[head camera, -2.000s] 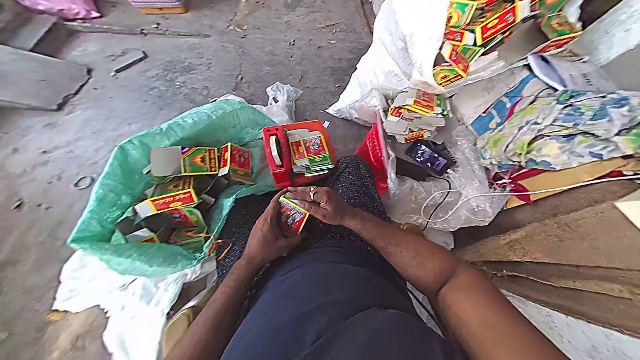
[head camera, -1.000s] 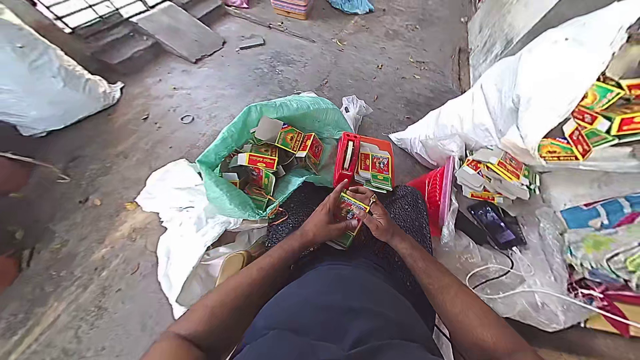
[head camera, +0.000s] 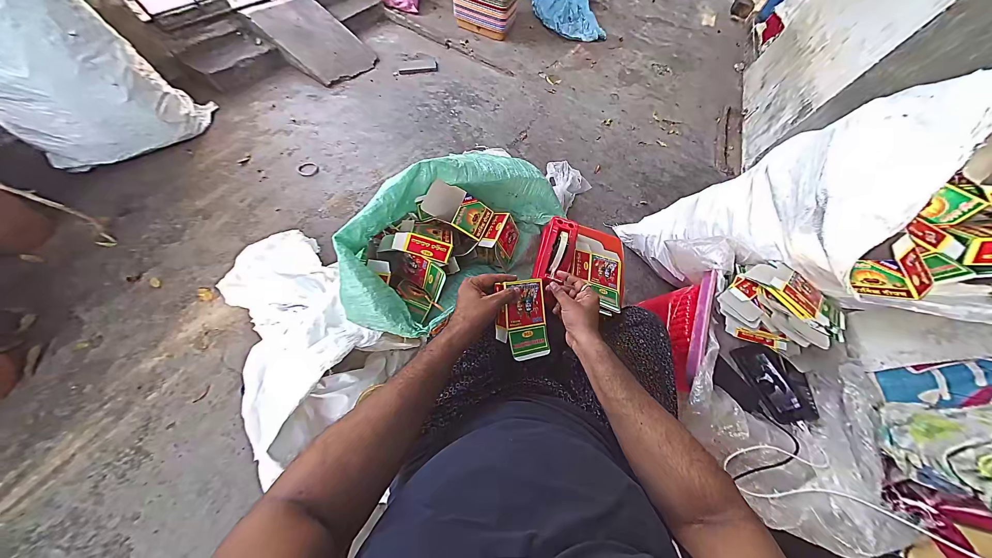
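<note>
My left hand (head camera: 482, 304) grips a flattened red, yellow and green printed carton (head camera: 525, 314) by its upper left side, over my lap. Close to the carton's right edge is my right hand (head camera: 575, 304), thumb and fingertips near together; whether they pinch anything is too small to tell. Just beyond stands a red plastic tape dispenser (head camera: 556, 246) with a pale roll, and flat printed cartons (head camera: 598, 271) lie in an orange-red tray (head camera: 612, 242) beside it. At the left, a green woven sack (head camera: 353, 291) holds several folded-up boxes (head camera: 426, 246).
White cloth or sacking (head camera: 283, 310) lies left of the green sack. To the right are a red basket (head camera: 676, 322), a pile of flat cartons (head camera: 783, 306), a phone (head camera: 775, 385) with cables on clear plastic, and a white sack (head camera: 845, 186) with many boxes at its mouth.
My hands have moved apart from around the carton, which now shows more of its printed face and hangs lower end toward me. The view has shifted.
</note>
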